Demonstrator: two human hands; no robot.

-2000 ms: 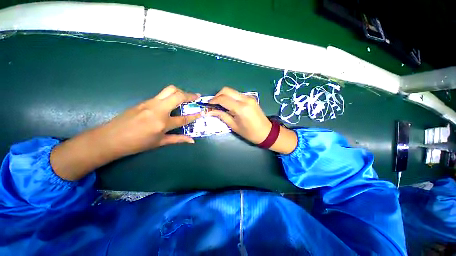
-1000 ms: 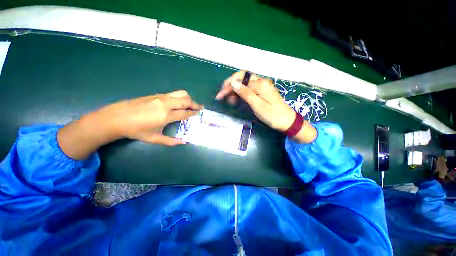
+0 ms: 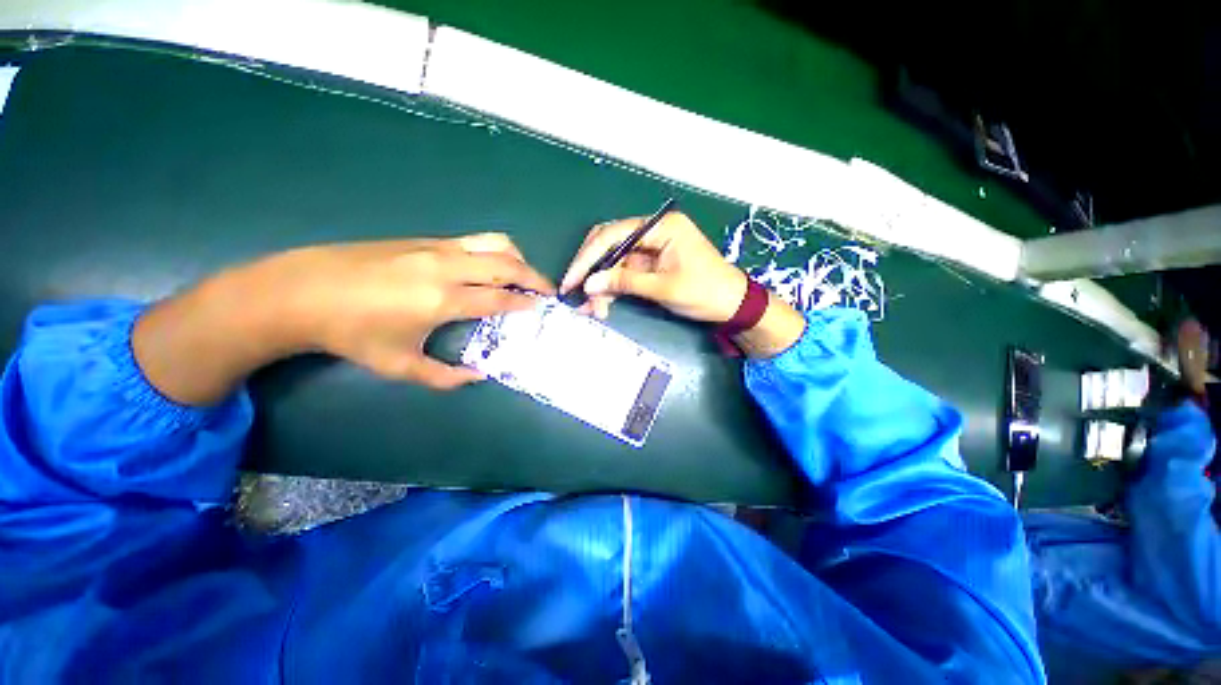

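A part-assembled phone chassis lies tilted on the dark green mat, bright and pale with a dark patch at its right end. My left hand holds its left end, thumb at the lower edge and fingers at the upper edge. My right hand, with a red wristband, grips a slim dark pen-like tool. The tool's tip is at the phone's upper edge beside my left fingertips. Glare hides the phone's inner details. White cables lie in a tangled pile beyond my right wrist.
A white rail runs along the mat's far side, with a green surface beyond it. A black phone with a white lead lies at the right, near pale blocks. Another person's blue sleeve and hand show at the right edge.
My right hand came off the phone with the tool, then lowered the tool tip to its upper edge. The phone has turned, its right end now lower. The other person's hand has moved up.
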